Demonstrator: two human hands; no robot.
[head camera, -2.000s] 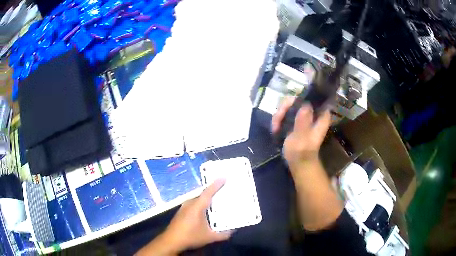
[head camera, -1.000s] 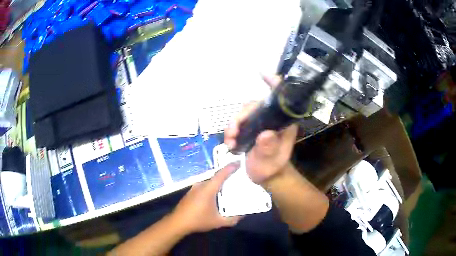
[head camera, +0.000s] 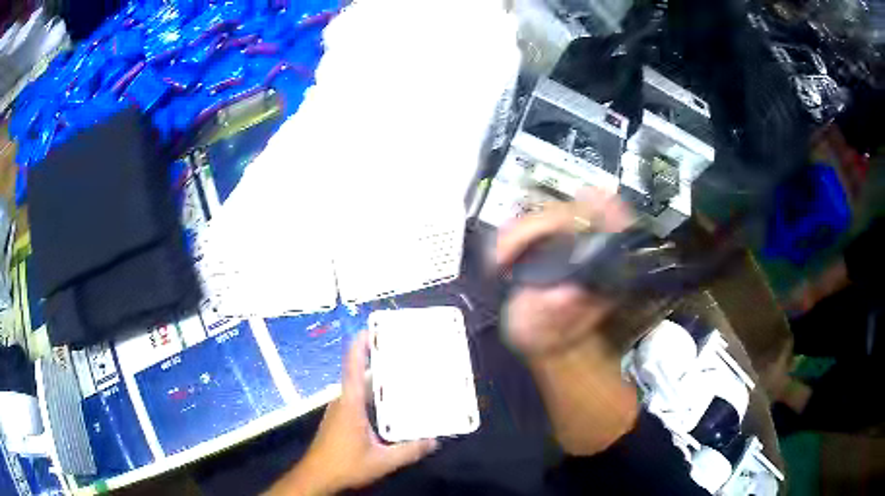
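My left hand (head camera: 354, 426) holds a white battery housing (head camera: 425, 373) by its left side and lower edge, at the bench's front edge. The housing's flat white cover faces up, with small holes near its rim and corners. My right hand (head camera: 558, 276) is blurred and grips the black electric screwdriver (head camera: 602, 266), to the right of the housing and apart from it. The screwdriver's tip cannot be made out.
Two screw feeders (head camera: 573, 136) stand behind my right hand. An overexposed white stack (head camera: 359, 165) fills the middle, beside black pads (head camera: 102, 203) and a blue battery pack heap (head camera: 175, 58). A brown carton (head camera: 752, 291) with white cameras (head camera: 694, 387) is at lower right.
A second ago my right hand held the screwdriver over the housing; it has moved off to the right with it. The housing, still in my left hand, now shows its whole top face.
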